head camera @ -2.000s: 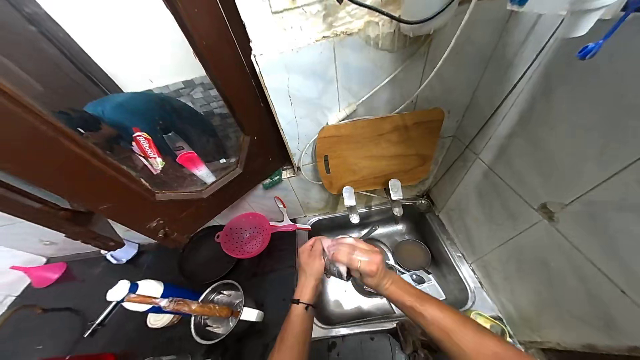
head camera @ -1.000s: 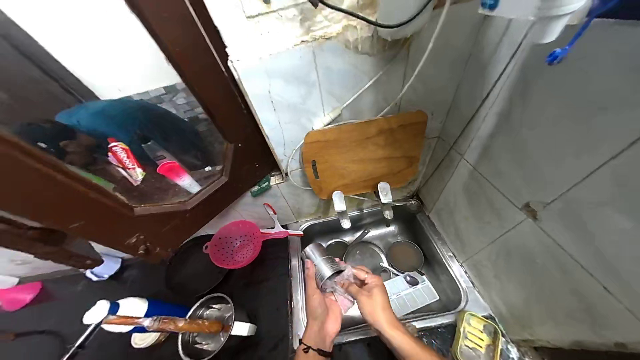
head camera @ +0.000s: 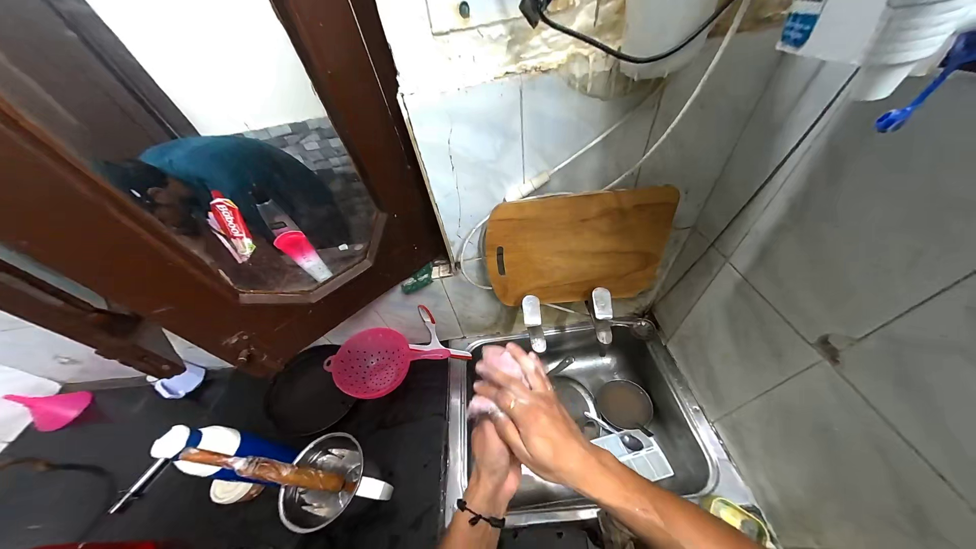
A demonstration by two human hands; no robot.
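Observation:
Over the left part of the steel sink, my left hand and my right hand are pressed together, the right one lying over the left. Pale pink, foamy-looking material shows at the fingers; whether it is a cloth or a sponge, I cannot tell. Both palms are hidden. In the basin beside them are a small round pan with cloudy water, a spoon, a pale divided tray and a larger round dish partly behind my hands. Two taps stand at the back edge.
A wooden cutting board leans on the tiled wall. Left of the sink lie a pink colander, a black pan and a steel container with a rolling pin. A yellow sponge holder sits at the right corner. A person shows through the door opening.
One second ago my hands held a shiny metal cup-like vessel and pink material; now the vessel is not visible in them. My hands have come together.

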